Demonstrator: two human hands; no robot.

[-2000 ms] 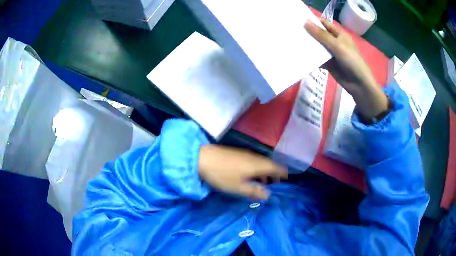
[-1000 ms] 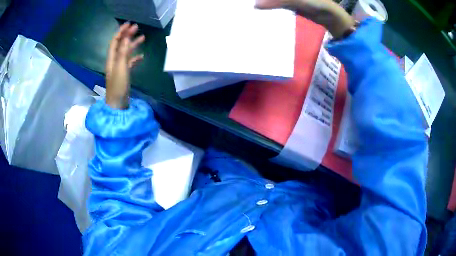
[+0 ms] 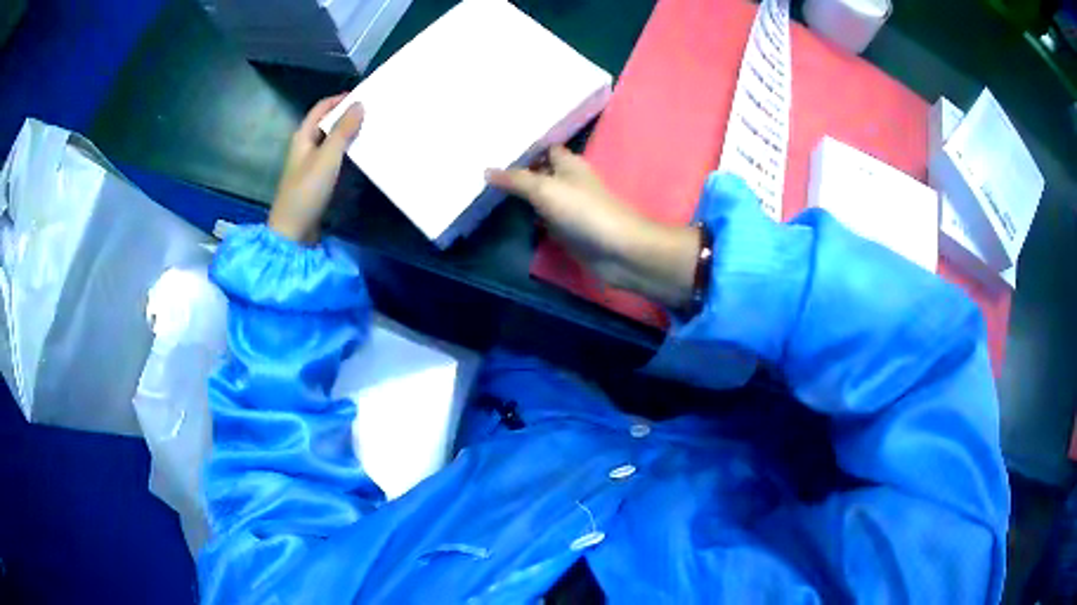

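A small stack of flat white boxes [image 3: 472,112] lies on the dark green bench top, left of the red mat [image 3: 673,101]. My left hand [image 3: 317,166] holds its left corner, with the thumb on top. My right hand [image 3: 591,219] is at its near right side, with fingers touching the edge. The label strip [image 3: 758,118] runs down the red mat, partly hidden by my right sleeve. A single white box [image 3: 874,203] lies on the mat right of the strip.
Stacked boxes [image 3: 313,30] stand at the upper left. The label roll [image 3: 847,18] is at the top right. Tilted white boxes [image 3: 986,177] lean at the mat's far right. A translucent liner bag [image 3: 106,284] is at left. White boxes [image 3: 408,408] show below the bench edge beside my body.
My left hand has come from open in the air onto the stack's corner. My right hand has moved down to its near side. The stack now sits squared and turned.
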